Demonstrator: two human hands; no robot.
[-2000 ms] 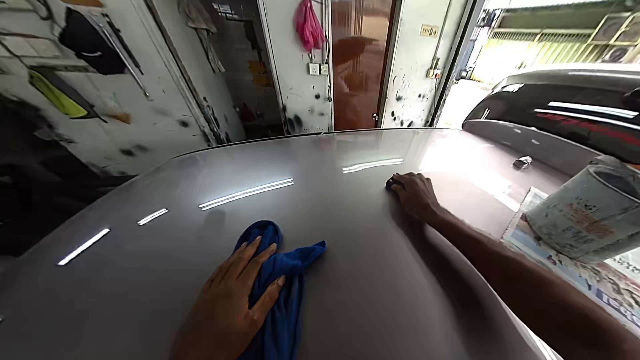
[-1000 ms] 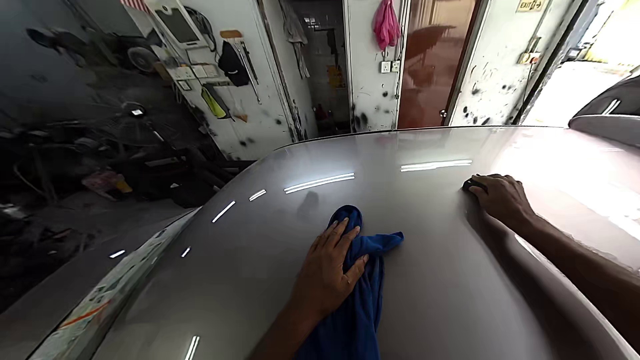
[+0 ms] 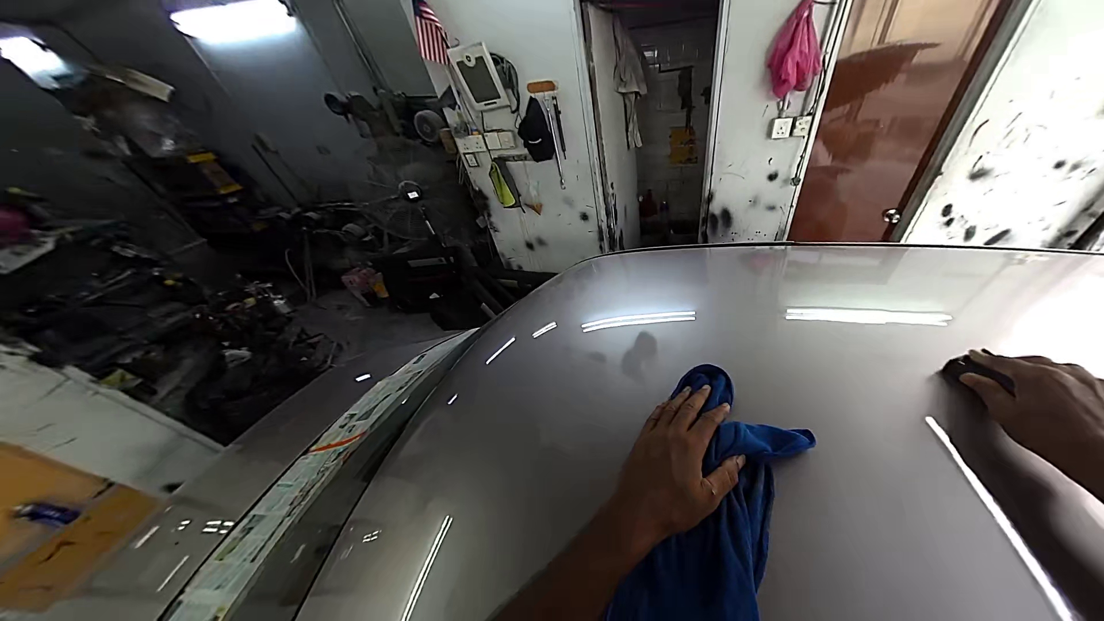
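My left hand point(image 3: 681, 457) rests on a blue cloth point(image 3: 746, 509), pressing it against the glossy grey painted panel of a car point(image 3: 535, 466), which looks like its roof. The fingers lie over the bunched upper part of the cloth, and a loose corner sticks out to the right. Farther right, my right hand point(image 3: 1039, 405) holds a small dark block point(image 3: 975, 371) against the same panel. What kind of block it is, I cannot tell. Ceiling lights reflect as white streaks in the paint.
Newspaper masking point(image 3: 302, 483) runs along the car's left side below the panel. Behind the far edge stand a paint-spotted white wall point(image 3: 552, 207), a doorway and a brown door point(image 3: 871, 147). Dark clutter point(image 3: 250, 319) fills the floor at left, with a cardboard piece point(image 3: 60, 535) at lower left.
The view has swung left, so the paint tin and the other car seen two seconds ago are out of frame. Both hands still hold the cloth and the dark block on the panel.
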